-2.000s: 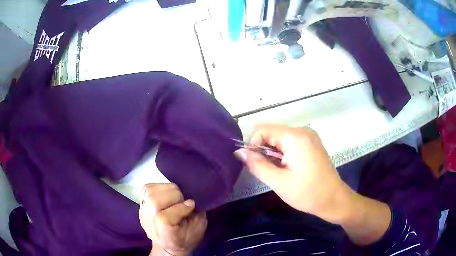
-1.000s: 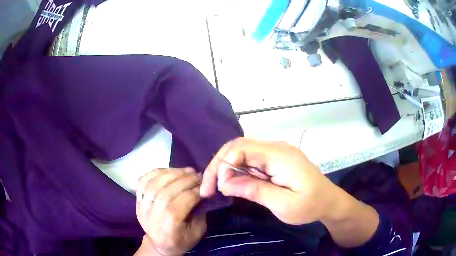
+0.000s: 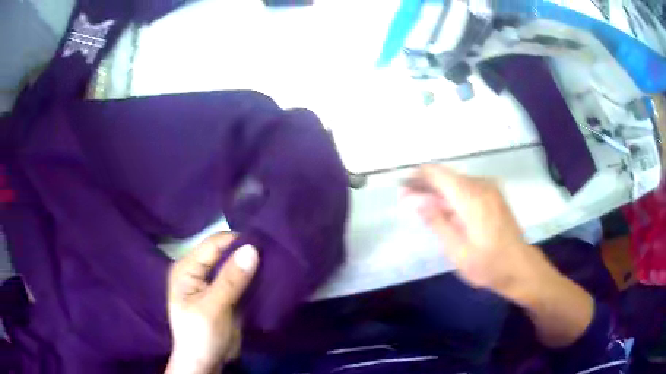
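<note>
The large dark purple garment lies across the left of the table and hangs over its front edge onto the lap. My left hand pinches its edge between thumb and fingers near the table's front edge. My right hand is away from the cloth, over the front of the table to the right, and blurred. The blur hides whether the snips are in its fingers.
The sewing machine head with a blue stripe stands at the top right. A purple strip lies right of the needle area. A printed label is at the right table edge. Red cloth shows at far right.
My right hand has left the cloth and moved right. My left hand has moved slightly left and down, still on the cloth. The garment end has been turned and bunched.
</note>
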